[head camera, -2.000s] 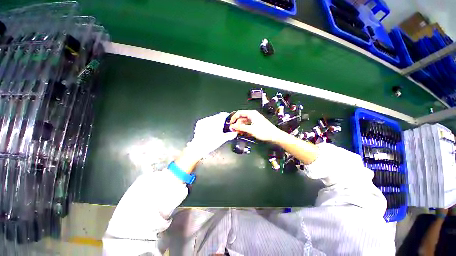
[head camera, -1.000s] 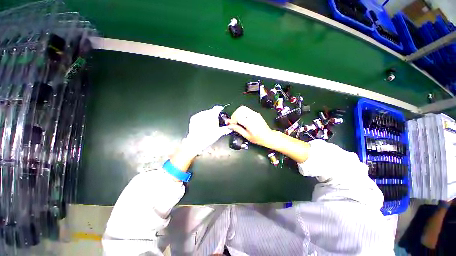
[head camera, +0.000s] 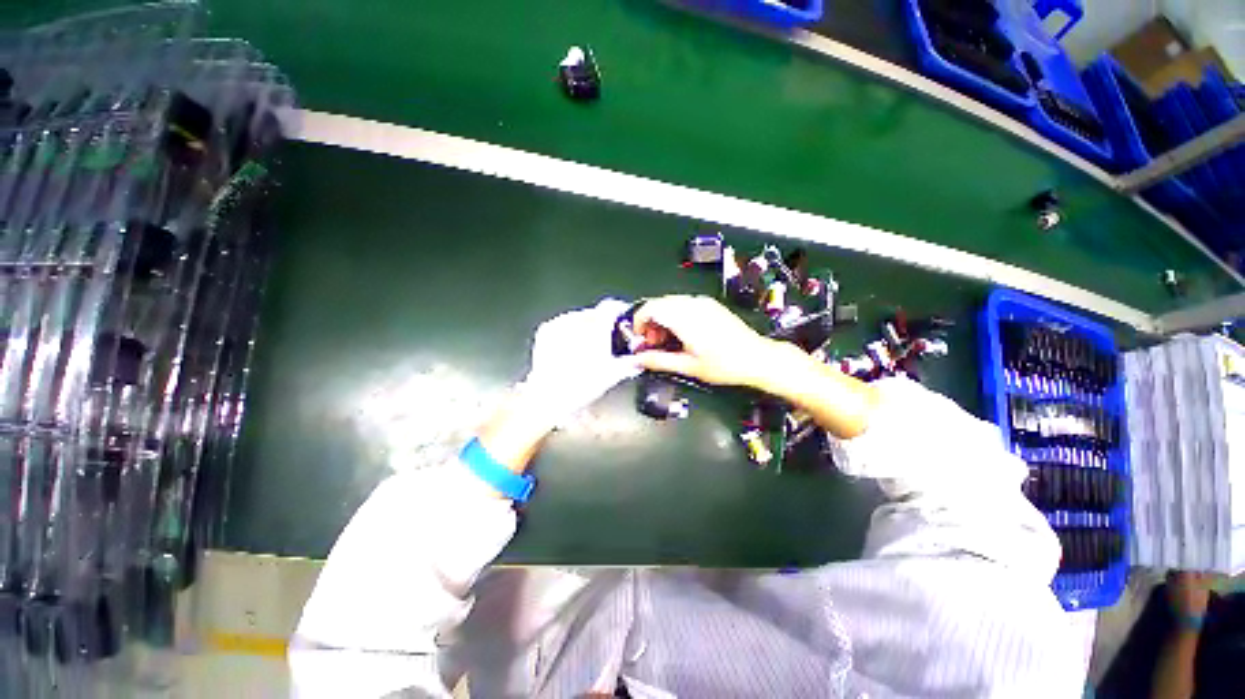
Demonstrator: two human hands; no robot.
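My left hand (head camera: 574, 358), in a white glove with a blue band at the wrist, is closed on a small black unit (head camera: 625, 335) above the middle of the bench. My bare right hand (head camera: 703, 341) meets it from the right, its fingertips on the same unit. The fingers hide most of the unit. One wired sub-assembly (head camera: 664, 400) lies on the bench just below my hands. A loose pile of wired sub-assemblies (head camera: 778, 294) lies beyond and to the right, partly behind my right forearm.
Clear blister trays (head camera: 123, 341) are stacked at left. A blue basket (head camera: 999, 410) with rows of black parts stands at right, beside white ribbed trays (head camera: 1174, 451). Beyond the pale rail (head camera: 655, 202), the green belt (head camera: 410, 68) carries single units. A person's arm shows at lower right.
The unit on the belt has moved left. Both hands stay together around the black unit, with small shifts of the fingers. The camera view has shifted slightly.
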